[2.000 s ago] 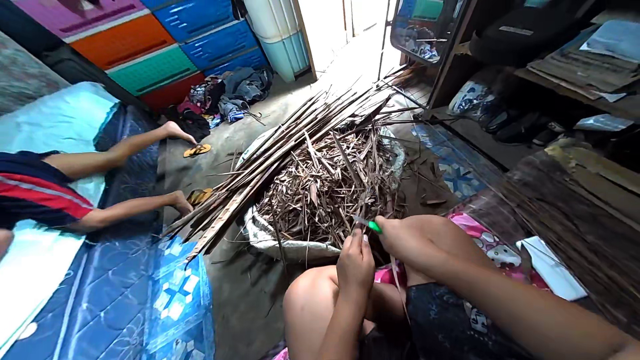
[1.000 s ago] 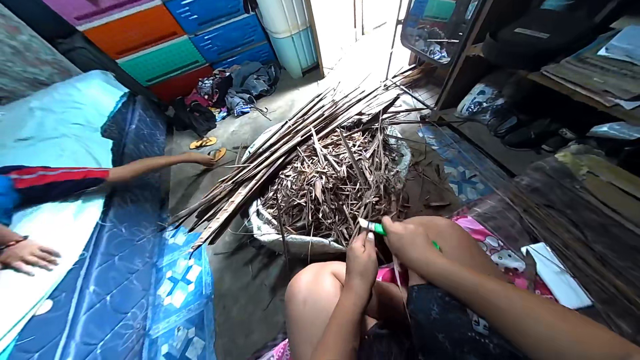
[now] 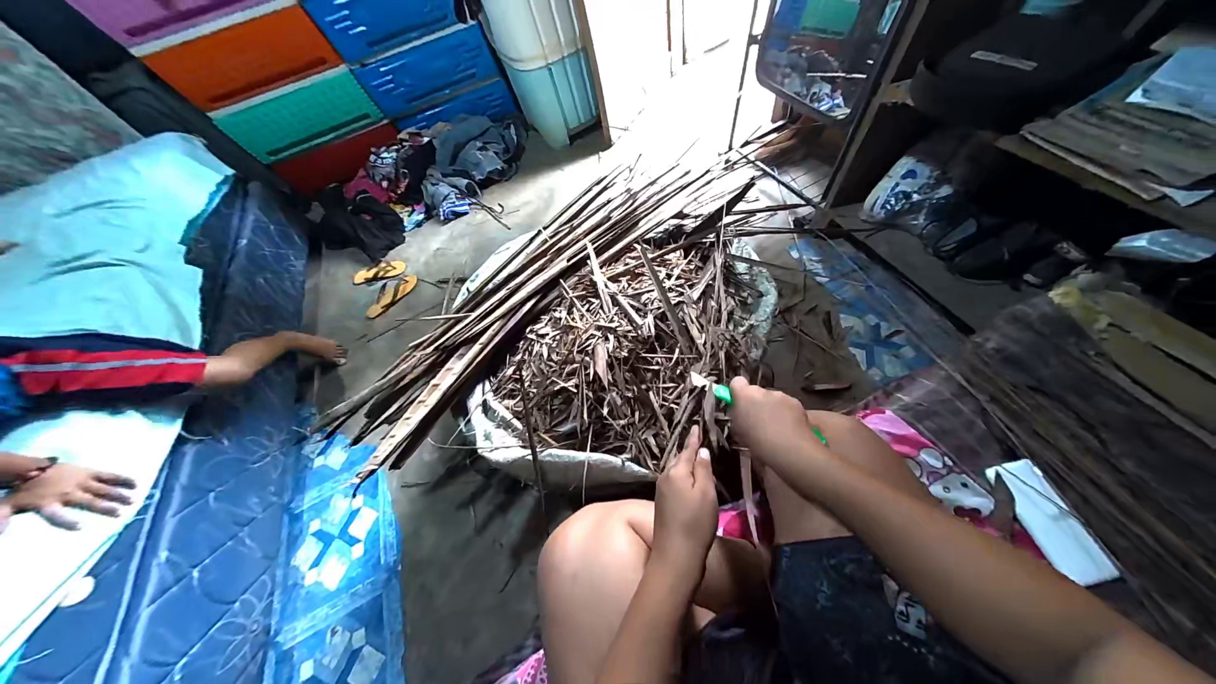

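Observation:
My right hand [image 3: 765,418] is closed around a knife with a green handle [image 3: 723,392], its short blade pointing up and left over the pile. My left hand [image 3: 688,489] is just below and left of it, fingers together and pointing up; a thin strip [image 3: 747,494] hangs close by, and whether the left hand grips it cannot be told. In front of both hands, dry brown shavings [image 3: 608,351] fill a wide white sack [image 3: 560,467] with its rim rolled down. Long dry stalks or leaf strips [image 3: 513,313] lie slanting across the sack's left and far side.
Another person's hand [image 3: 76,489] rests on the blue mattress [image 3: 209,503] at left, with a foot beyond its edge. Yellow slippers [image 3: 391,288], clothes [image 3: 456,166] and coloured drawers [image 3: 294,109] are behind. More long strips [image 3: 1073,475] lie at right, near a white cloth [image 3: 1053,522].
My left hand has come away from the knife and sits lower, its fingers straighter. The other person on the mattress has shifted, a hand now resting on the bedding.

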